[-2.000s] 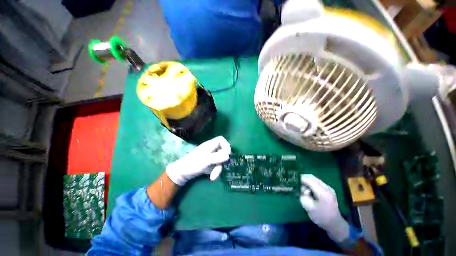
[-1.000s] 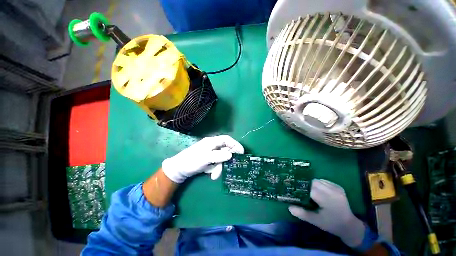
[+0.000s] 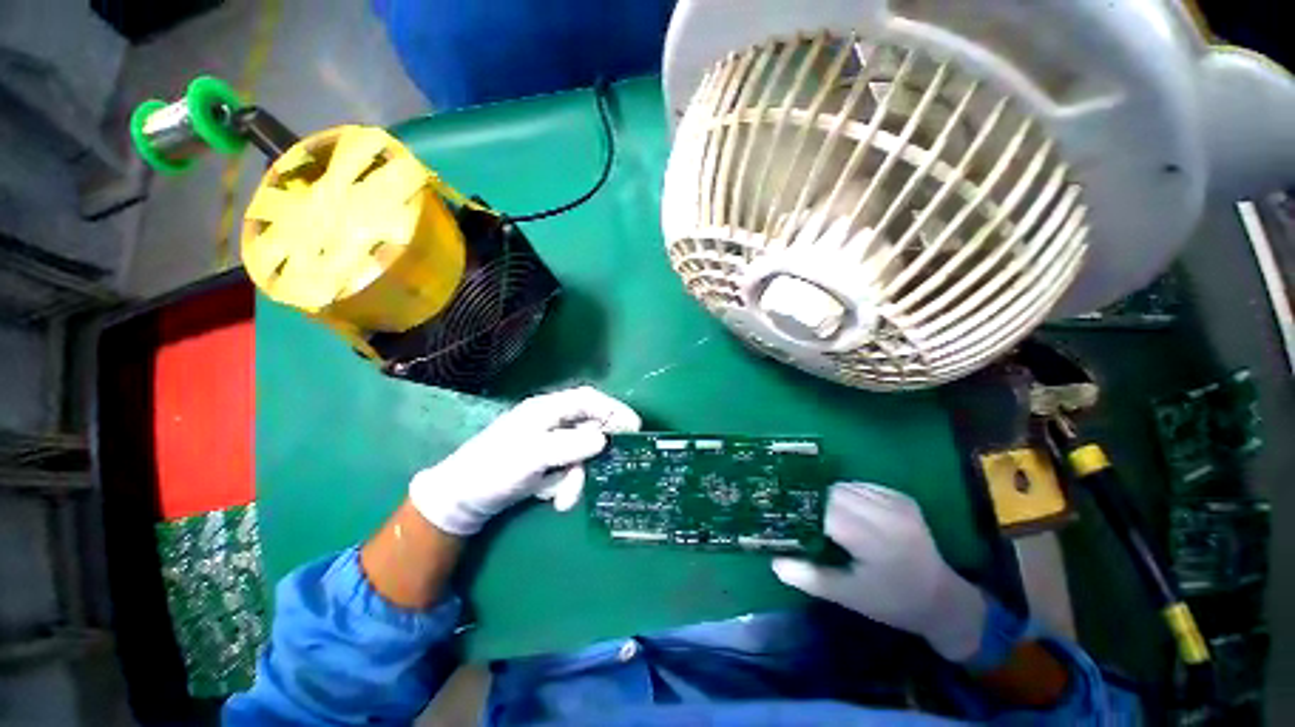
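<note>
A green circuit board with pale solder marks and small parts lies in front of me over the green bench mat. My left hand, in a white glove, holds the board's left edge, with a thin strand of solder wire running from near its fingertips toward the fan. My right hand, also in a white glove, is at the board's right end, with the thumb along the lower right corner. Its fingers partly cover that end.
A white desk fan stands beyond the board. A yellow-topped black device and solder spool are far left. A black bin with red sheet is left. A soldering iron, sponge and conveyor boards are right.
The camera view has shifted, so the bench items appear further left. The board looks more level than a second ago. Both hands stay at its ends.
</note>
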